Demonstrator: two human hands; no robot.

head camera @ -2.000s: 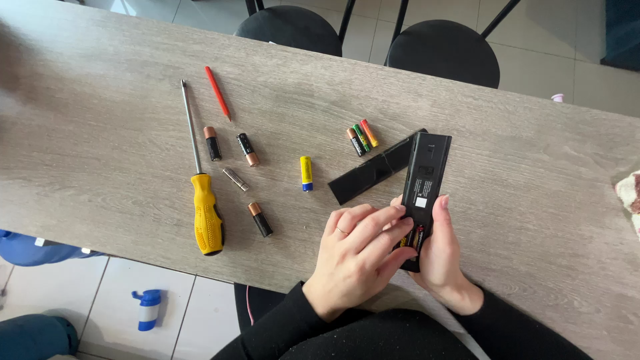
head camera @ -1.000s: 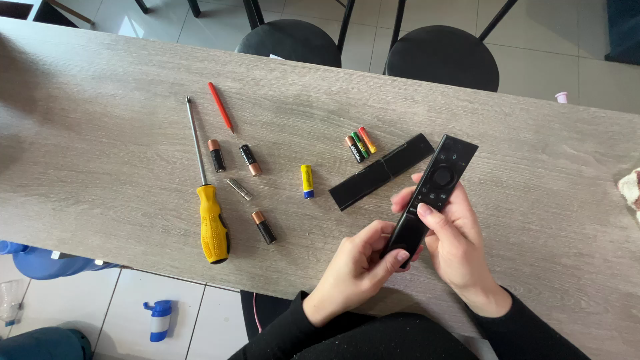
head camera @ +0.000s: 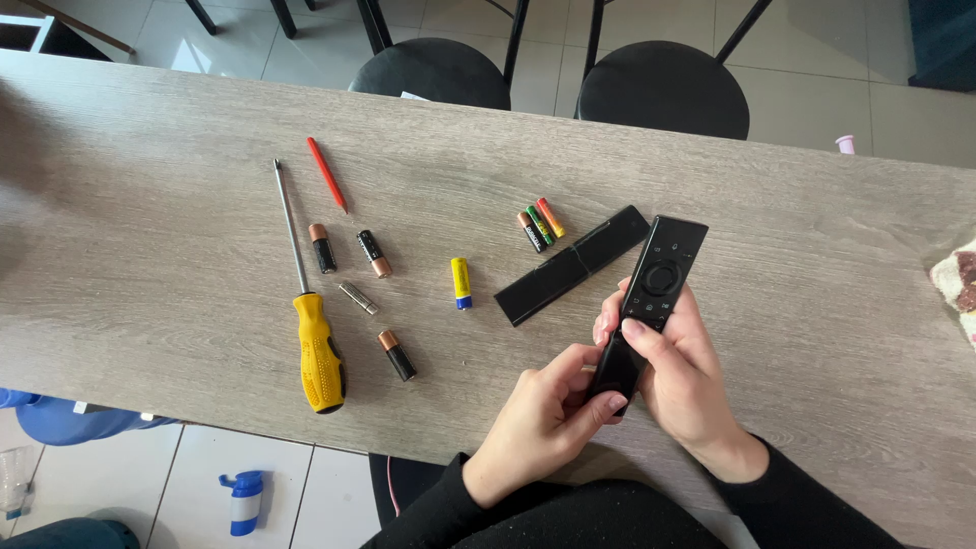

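A black remote control [head camera: 657,278], button side up, is held between both hands. My left hand [head camera: 550,415] grips its lower end, thumb on the near tip. My right hand [head camera: 679,370] holds its right side, thumb across the lower buttons. Behind it on the table lies a long black plastic cover [head camera: 572,267]. Beyond that cover sit a black and copper battery [head camera: 535,232], a green battery [head camera: 540,226] and a red and yellow battery [head camera: 550,218], side by side. A yellow and blue battery [head camera: 461,283] lies left of the cover. The underside of the remote is hidden.
Left on the wood-grain table [head camera: 191,229] are a yellow-handled screwdriver [head camera: 319,354], a red pencil [head camera: 328,174], a silver battery [head camera: 358,298] and several black and copper batteries [head camera: 396,355]. Black chairs [head camera: 663,88] stand past the far edge. A patterned cloth [head camera: 957,282] is at the right.
Two seconds ago the remote's back, with batteries in its open compartment, faced up; now its button side faces up. Both hands have kept hold of it, and the right thumb now rests on the buttons.
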